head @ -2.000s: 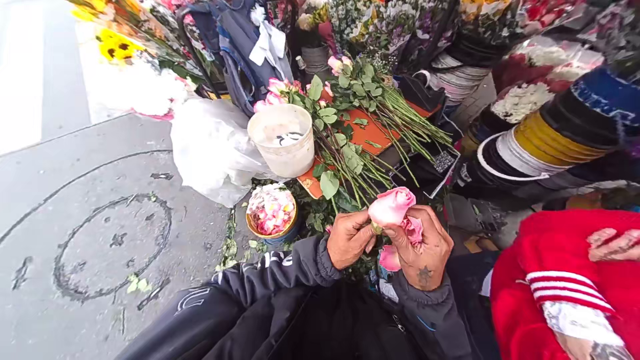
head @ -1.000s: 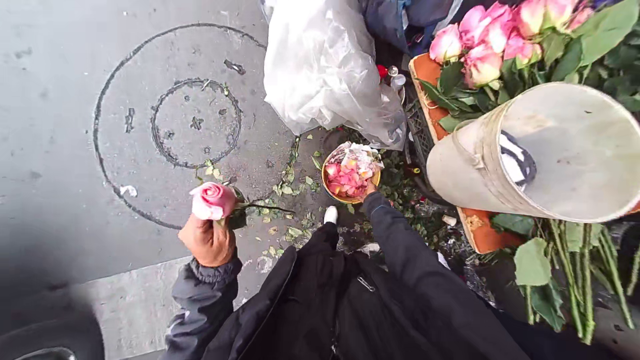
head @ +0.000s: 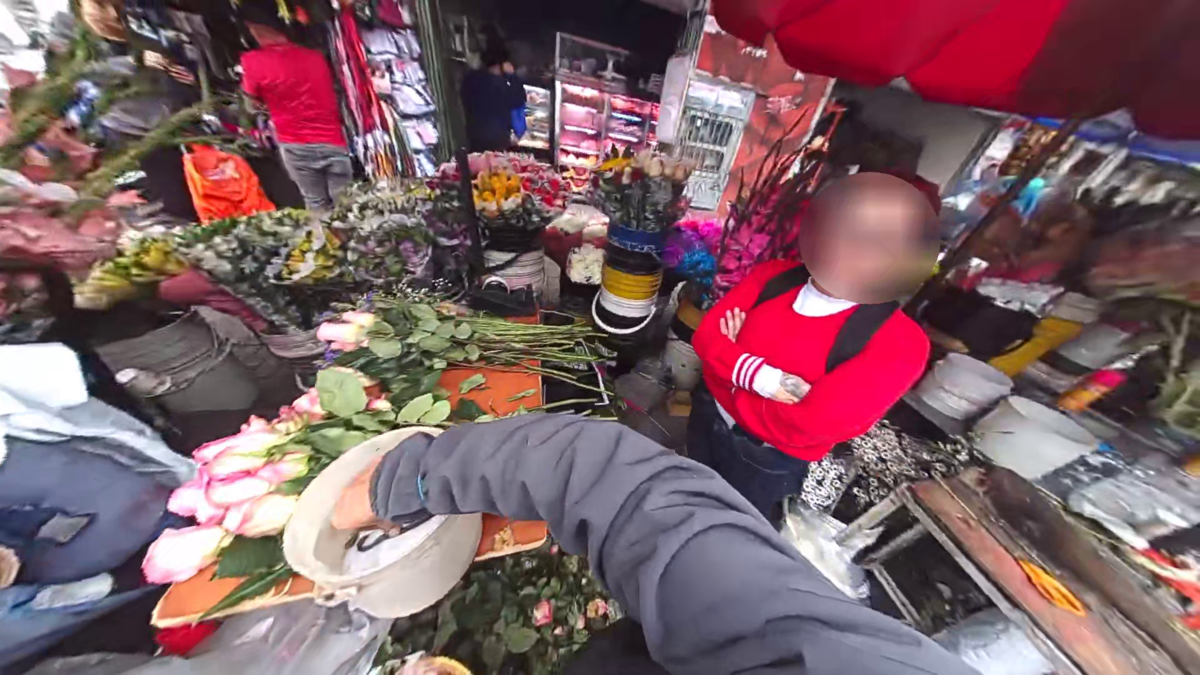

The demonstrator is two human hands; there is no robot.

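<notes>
My right hand (head: 356, 499) reaches down into a whitish plastic bucket (head: 427, 572), its fingers hidden by the bucket's wall. Beside them in the bucket lie something white and something dark, too blurred to name. An orange board (head: 492, 389) carries the bucket. Pink roses (head: 239, 478) with green leaves lie left of the bucket, and more cut rose stems (head: 525, 342) stretch across the board behind it. My left hand is out of view.
A person in a red sweater (head: 806, 366) stands at the right with folded arms. Stacked buckets (head: 630, 286) of flowers stand behind the board. A wooden table (head: 1022, 562) is at lower right; a red umbrella (head: 900, 47) hangs overhead.
My right hand has moved from the tub of petals into the whitish bucket. My left hand, seen earlier with a pink rose, has left the view. The view has swung up.
</notes>
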